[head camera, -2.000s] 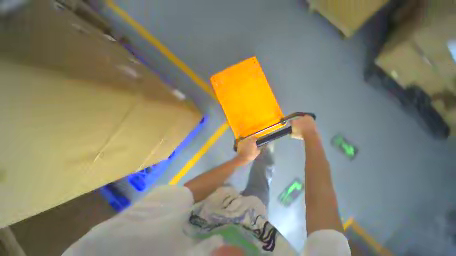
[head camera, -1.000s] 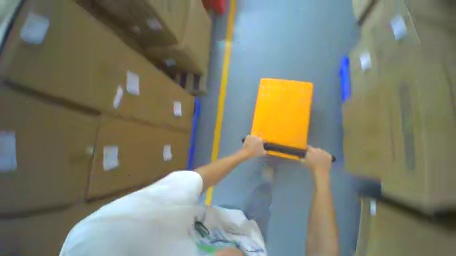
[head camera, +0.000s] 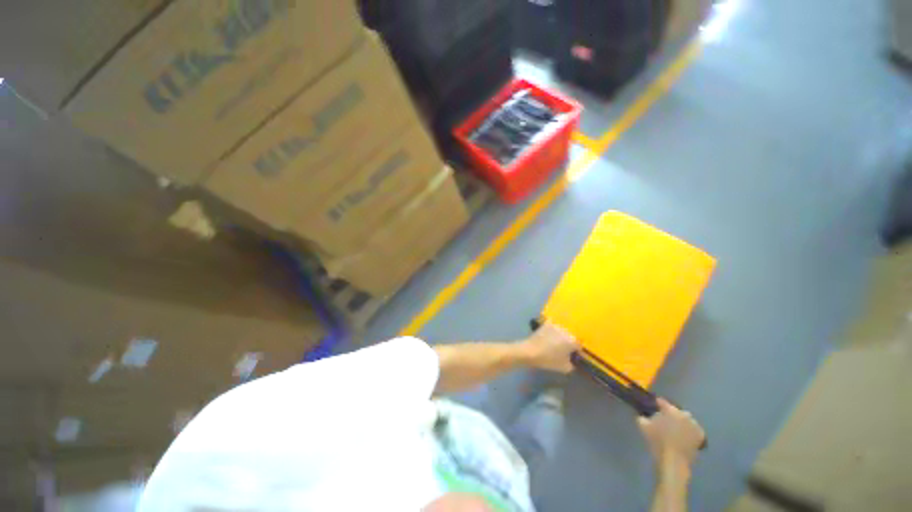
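The platform trolley has a flat, bare orange-yellow deck low over the grey floor, in front of me. Its black trolley handle crosses between my hands at the near end of the deck. My left hand is closed around the handle near its left end. My right hand is closed around the handle near its right end. Both hands are bare and a little blurred.
Printed brown cartons are stacked on a pallet at the upper left. A red crate with long silvery parts stands beyond them, near a yellow floor line. Dark stacked shapes stand behind it. More cartons are at the lower right.
The trolley and both hands have shifted right in view and the deck is now angled to the upper right. The red crate and printed cartons have come into view. Both hands stay on the handle.
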